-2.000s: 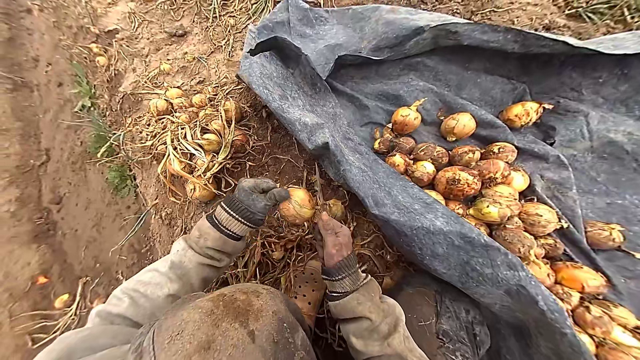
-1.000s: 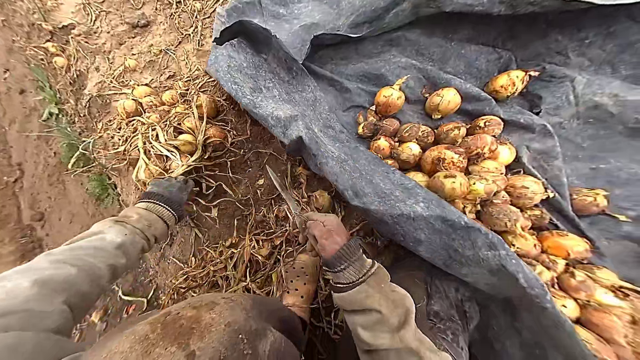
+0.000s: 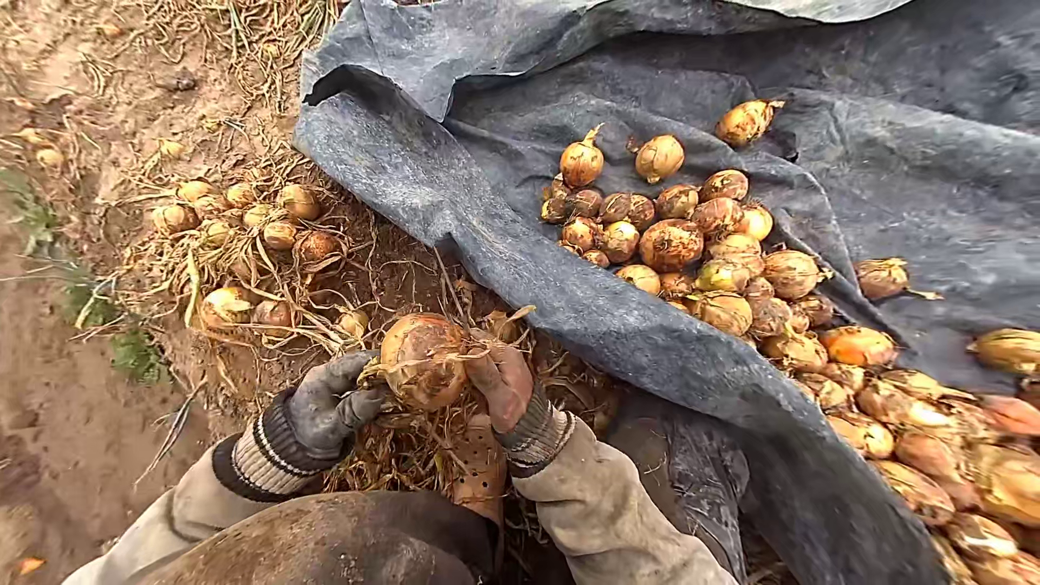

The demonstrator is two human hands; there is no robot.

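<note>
A large brown onion [image 3: 426,361] is held between my two hands above the dry stalks. My left hand [image 3: 333,406], in a grey glove, grips its left side and the dry leaves there. My right hand [image 3: 502,380] is bare and closes on the onion's right side; a thin blade [image 3: 448,280] points up and away just beyond it, its handle hidden. To the upper left lies a heap of onions with dry tops [image 3: 244,219] on the soil. Many trimmed onions [image 3: 670,245] rest on the grey sheet [image 3: 504,219] at the right.
The raised fold of the sheet runs diagonally past my right arm. Dry onion leaves [image 3: 378,463] and a tan perforated clog [image 3: 479,471] lie below my hands. Green weeds [image 3: 134,353] grow at the left beside a bare soil furrow [image 3: 65,422].
My left hand has come back from the onion heap to my right hand, with an onion between them now. The onion held two seconds ago was out of my hands one second ago.
</note>
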